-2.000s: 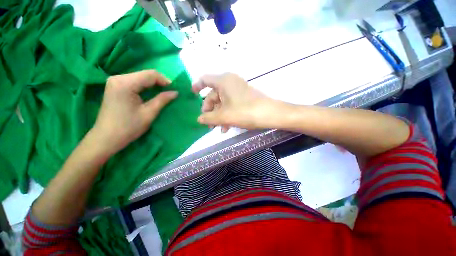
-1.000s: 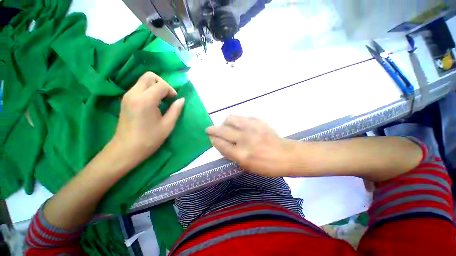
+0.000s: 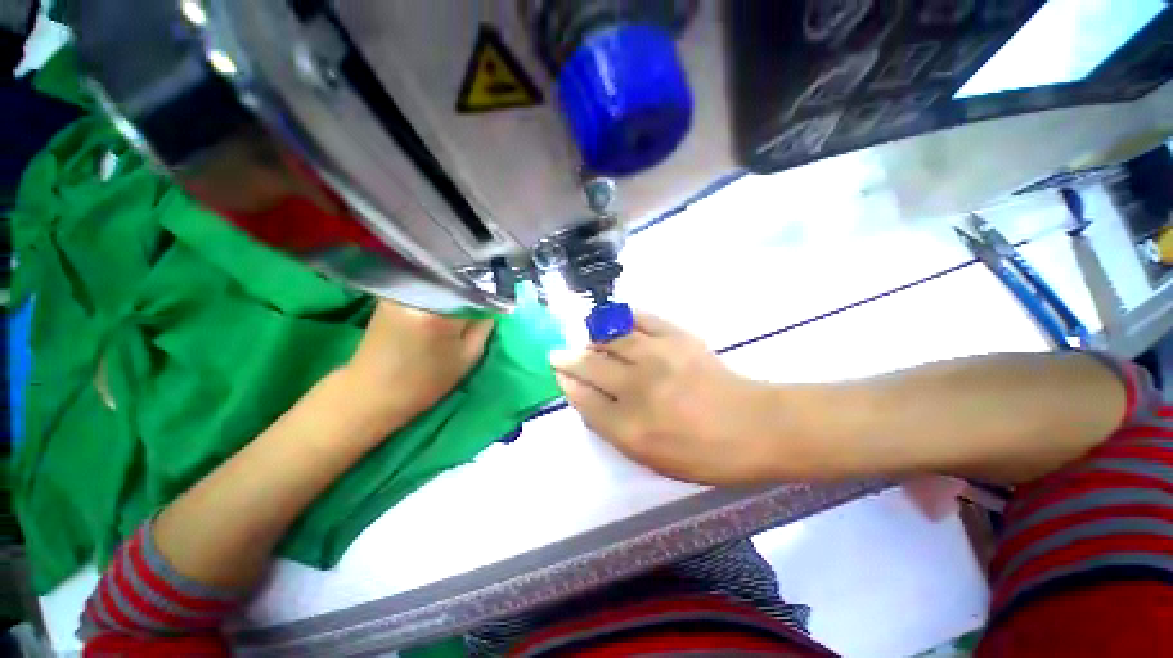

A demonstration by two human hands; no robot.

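The green cloth (image 3: 193, 347) lies in folds over the left of the machine table, its right end under the lit needle area. The sewing machine head (image 3: 425, 142) hangs over it, with a small blue knob (image 3: 610, 321) beside the presser foot (image 3: 521, 280). My left hand (image 3: 418, 360) lies on the cloth just left of the foot; its fingers are partly hidden by the head. My right hand (image 3: 675, 399) is right of the foot, thumb and fingertips closed at the cloth's edge, its index finger by the small blue knob.
A larger blue knob (image 3: 627, 99) and a yellow warning triangle (image 3: 498, 77) are on the head. A black control panel (image 3: 888, 64) is at upper right. Blue-handled snips (image 3: 1029, 285) lie at right. A ruler strip (image 3: 643, 546) runs along the table's front edge.
The view has moved closer to the machine, so its head now fills the top. Both hands and the cloth's edge have moved up to the presser foot. The right fingertips have closed at the edge.
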